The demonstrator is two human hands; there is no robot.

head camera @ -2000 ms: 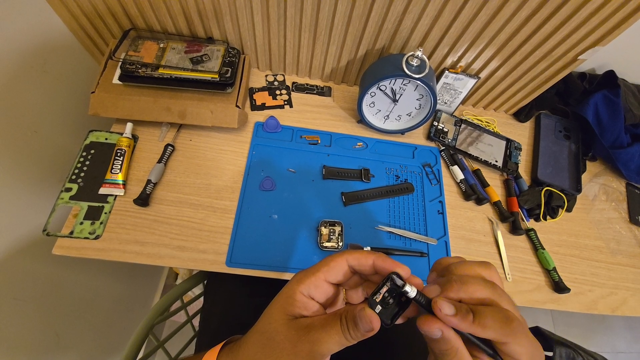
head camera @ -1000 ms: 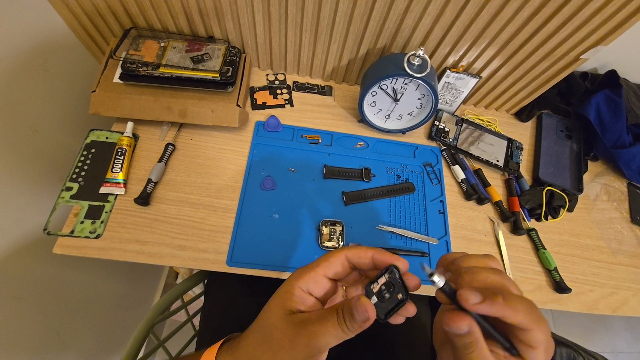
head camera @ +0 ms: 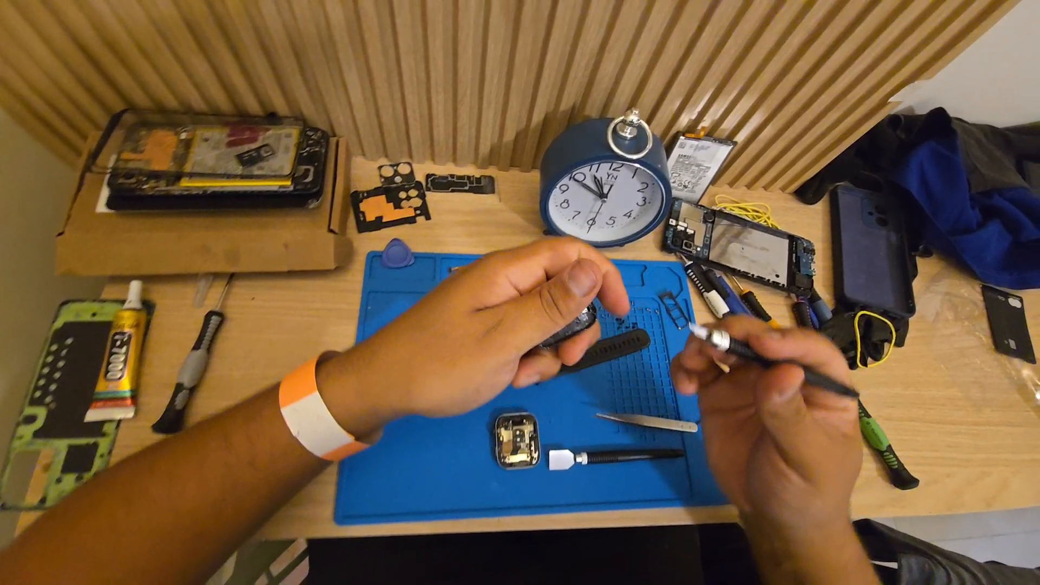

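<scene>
My left hand (head camera: 504,325) is raised over the middle of the blue silicone work mat (head camera: 431,479), its fingers closed on a small black watch part (head camera: 573,327) that they mostly hide. To its right, my right hand (head camera: 772,406) grips a black pen-like tool (head camera: 764,357) with a silver collar and a small tip pointing left. Below my left hand lies an opened smartwatch case (head camera: 517,441) with its inner parts showing. Beside it are a black-handled tool with a flat pale blade (head camera: 613,457) and metal tweezers (head camera: 647,422). A black watch strap (head camera: 609,351) is partly covered by my left hand.
A blue alarm clock (head camera: 605,191) stands behind the mat. An opened phone (head camera: 739,248) and several screwdrivers (head camera: 705,286) lie right. On the left are a cardboard box (head camera: 203,252) bearing phone parts, a glue tube (head camera: 119,357), a screwdriver (head camera: 192,366) and a green-edged phone panel (head camera: 69,398).
Both hands have moved up and away from the mat's front edge, still holding the watch part and the tool. The tool's tip, at the part two seconds ago, is now apart from it.
</scene>
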